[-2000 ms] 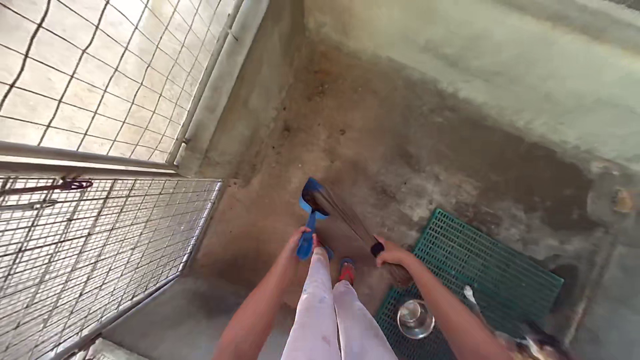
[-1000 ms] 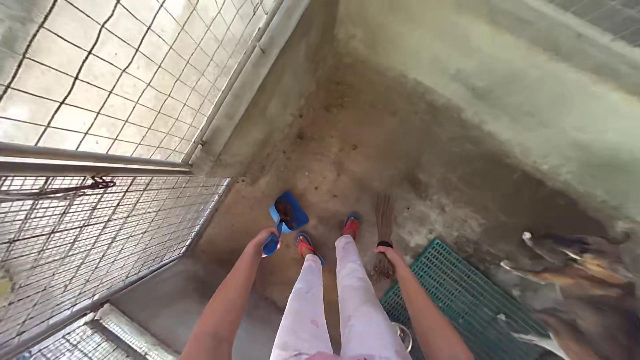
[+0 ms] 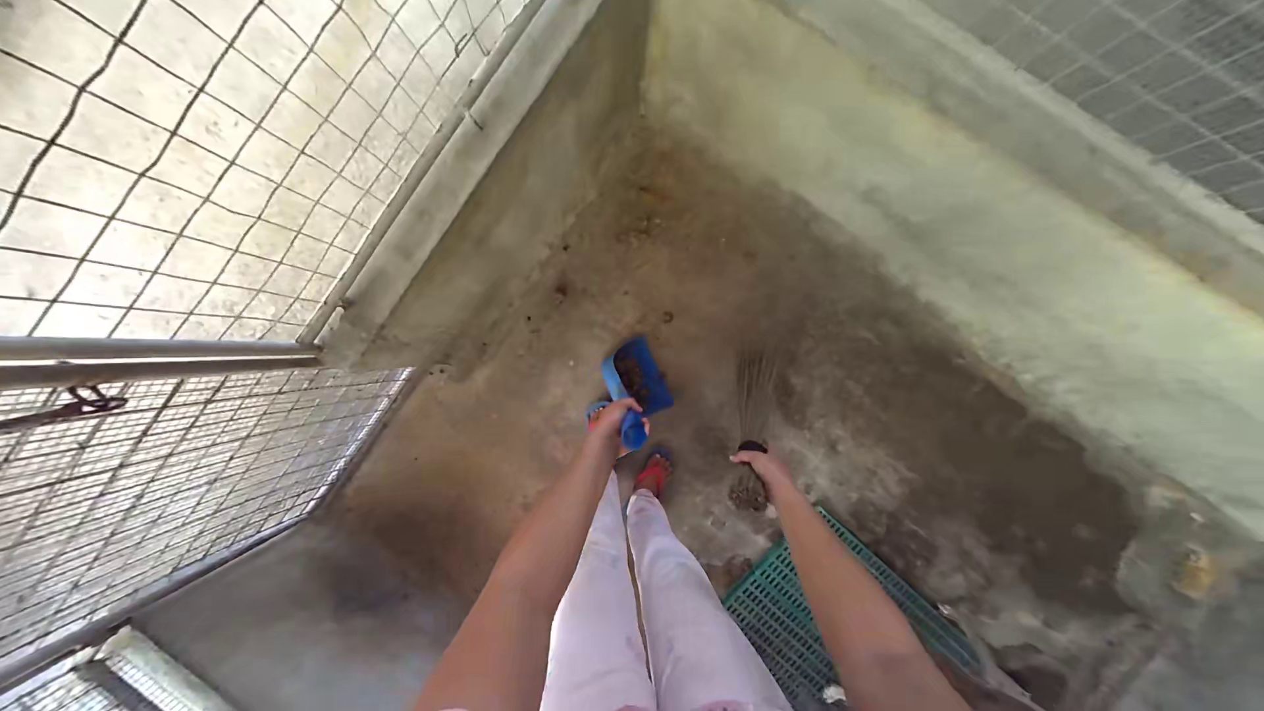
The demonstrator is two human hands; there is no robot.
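A blue plastic dustpan (image 3: 654,383) with dark debris in its pan is held by its handle in my left hand (image 3: 614,423), just above my sandalled feet. To the right, my right hand (image 3: 768,468) grips a stick broom (image 3: 757,395) around its dark binding. The broom's thin bristles point away from me and look blurred, and its bundled butt end shows below my hand. The broom and the dustpan are apart, with bare concrete floor between them.
Dark bits lie on the concrete floor (image 3: 561,289) toward the wall corner. A green slatted plastic mat (image 3: 790,612) is at lower right, under my right forearm. Wire mesh panels (image 3: 197,168) stand at the left, and a low concrete wall (image 3: 948,217) runs along the right.
The broom crossed over by the dustpan two seconds ago and is now apart from it, to the right. The dogs seen at the right one second ago are out of view.
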